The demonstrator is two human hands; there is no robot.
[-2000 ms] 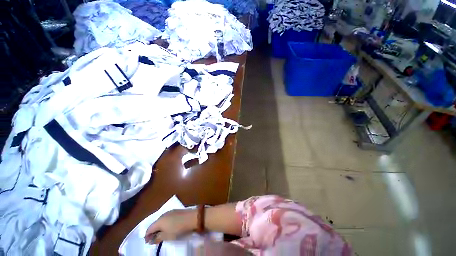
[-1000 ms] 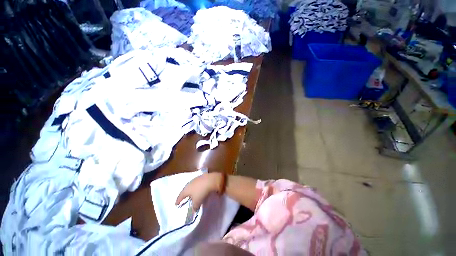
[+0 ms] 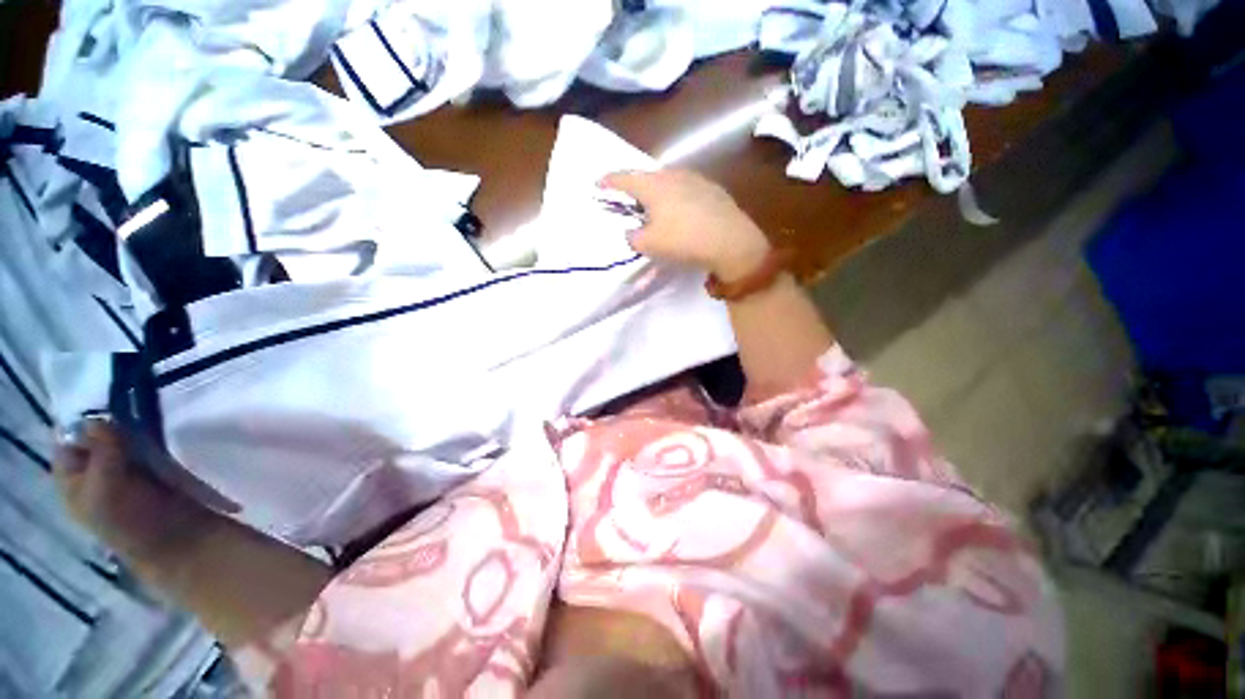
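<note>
A white garment (image 3: 396,396) with a thin navy stripe is stretched across in front of my body. My left hand (image 3: 103,478), at the left, is closed on its end by a navy band (image 3: 137,396). My right hand (image 3: 690,225) holds the other end near the table's edge. Small dark snips (image 3: 621,206) seem to show at my right fingertips, mostly hidden in the fist.
White garments with navy trim (image 3: 396,62) lie at the back left. Layered garments with navy lines (image 3: 55,574) are at the far left. Tangled white strips (image 3: 888,103) lie near the edge of the brown table (image 3: 505,150). A blue bin (image 3: 1174,260) stands at the right.
The view has turned down and left. My left hand has come into view holding the garment, which is now stretched between both hands.
</note>
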